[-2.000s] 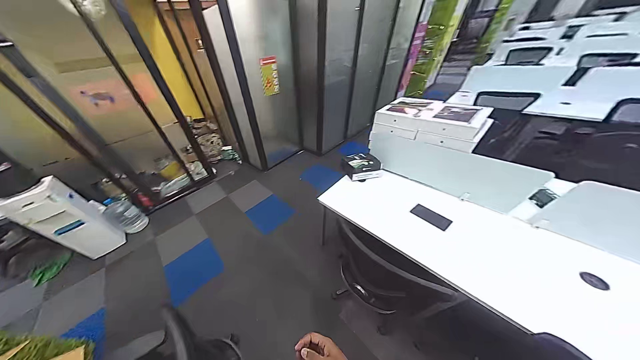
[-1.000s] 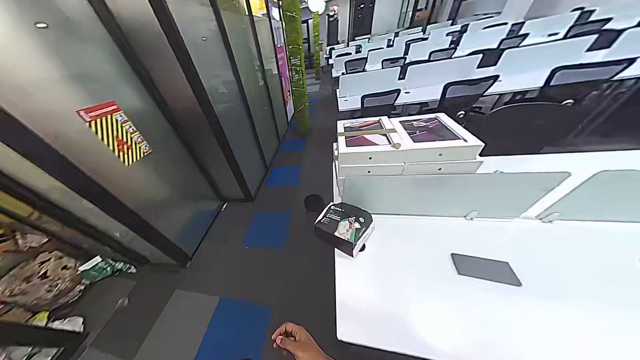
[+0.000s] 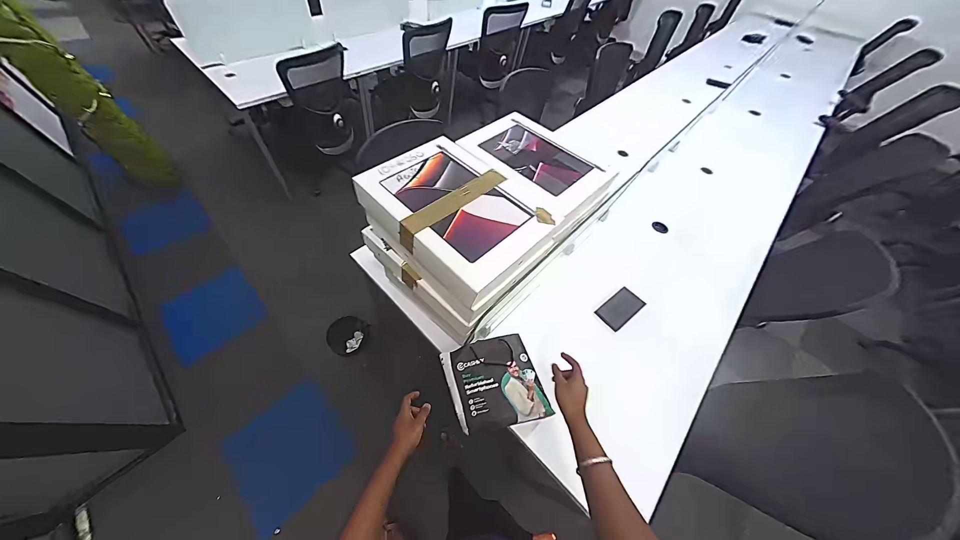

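Observation:
A black and white printed box or bag [image 3: 499, 384] lies on the near corner of the white desk [image 3: 675, 277]. Just left of it, over the floor, my left hand [image 3: 410, 421] is held with bent fingers, holding nothing. To its right, over the desk top, my right hand [image 3: 571, 384] has its fingers apart and holds nothing; a bangle is on that wrist. Behind the black package stand stacked white laptop boxes [image 3: 480, 281], with brown tape across the upper left one. A dark flat square cover [image 3: 620, 308] is set on the desk right of the stack.
A small black waste bin [image 3: 348, 335] stands on the carpet left of the desk. Mesh office chairs [image 3: 313, 94] line another white desk behind, and dark chairs [image 3: 832, 435] stand along the right side. Glass partitions [image 3: 60, 337] and a green-covered column [image 3: 112, 127] are at the left.
The view has moved up close to the desk corner with the black package and the white boxes. Both of my hands are now in sight beside the package; before, only one hand showed.

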